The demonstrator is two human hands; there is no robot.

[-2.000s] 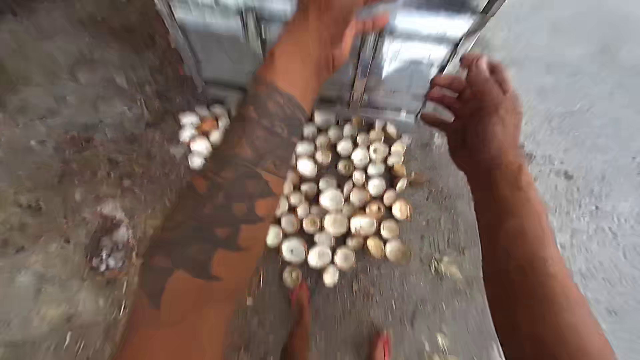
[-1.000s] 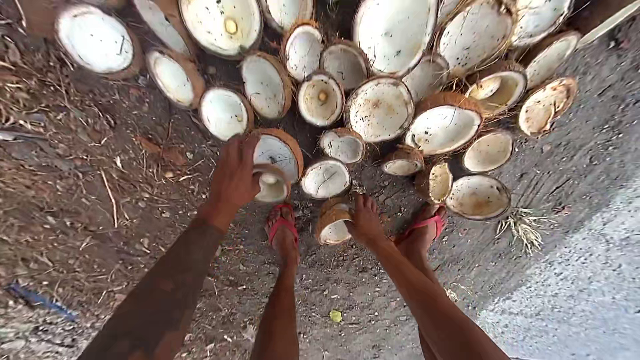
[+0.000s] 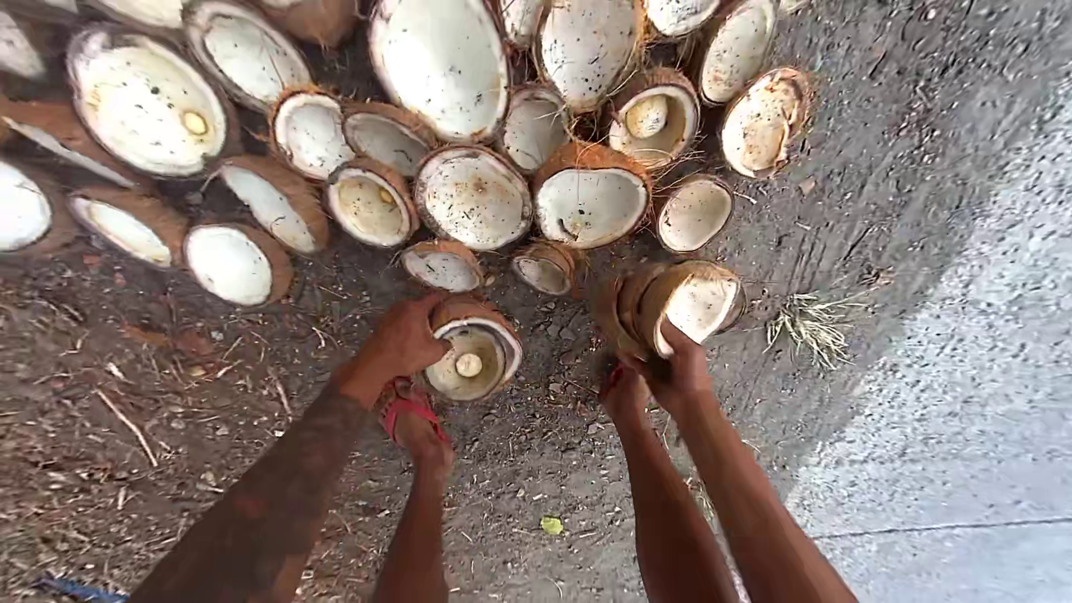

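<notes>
In the head view my left hand [image 3: 406,339] grips a nested stack of coconut halves [image 3: 476,356] by its left rim; the top one has a small round pale lump inside. To the right, my right hand [image 3: 678,360] holds another nested stack of coconut halves [image 3: 702,306], thumb inside the rim of the top one. The stacks are apart. Beyond both hands many halved coconuts with white flesh lie mostly face up on the ground, among them a large oval one [image 3: 440,63] and a brown-husked one [image 3: 591,205].
My feet in red flip-flops [image 3: 412,412] stand just below the hands. A dry grass tuft [image 3: 811,328] grows on the right, near a rough concrete surface [image 3: 963,419]. Twigs [image 3: 126,425], a yellow-green leaf [image 3: 551,525] and a blue strip [image 3: 79,589] lie on the dirt.
Both hands, empty two seconds ago, now hold stacked coconut halves. Since one second ago my right hand has moved right and its stack has grown. The view has moved much nearer the ground since the first frame.
</notes>
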